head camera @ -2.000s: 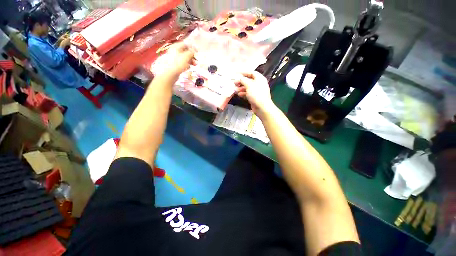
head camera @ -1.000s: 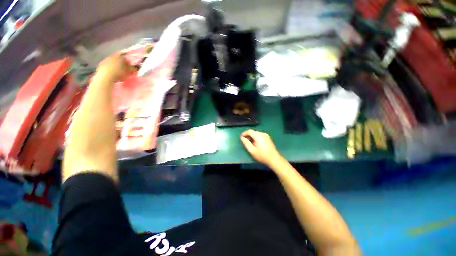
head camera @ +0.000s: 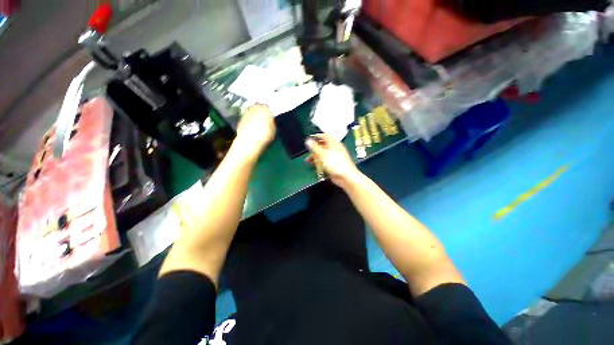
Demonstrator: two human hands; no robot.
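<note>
My right hand (head camera: 331, 160) is over the bench's front edge beside the black phone (head camera: 291, 133), its fingers closed on a small gold-coloured watch band (head camera: 320, 168). My left hand (head camera: 256, 127) is between the black press and the phone, near a white sheet. Its fingers are curled and blurred, and I cannot tell whether it holds anything. Loose gold watch bands (head camera: 374, 127) lie in a row to the right of my right hand. The black press (head camera: 165, 101) with a red-tipped lever (head camera: 101, 19) stands left of my left hand.
Pink-red foam (head camera: 67, 202) with dark watch faces lies at left under plastic, beside a black tray (head camera: 134, 168). A clear bag (head camera: 158, 226) lies at the front edge. White cloth (head camera: 334, 111) is behind the bands. Red plastic-wrapped trays (head camera: 431, 30) and a blue stool (head camera: 468, 135) are at right.
The view has swung right. My left hand has moved from the pink foam to beside the phone. My right hand has moved right, past the phone, and now holds a gold band.
</note>
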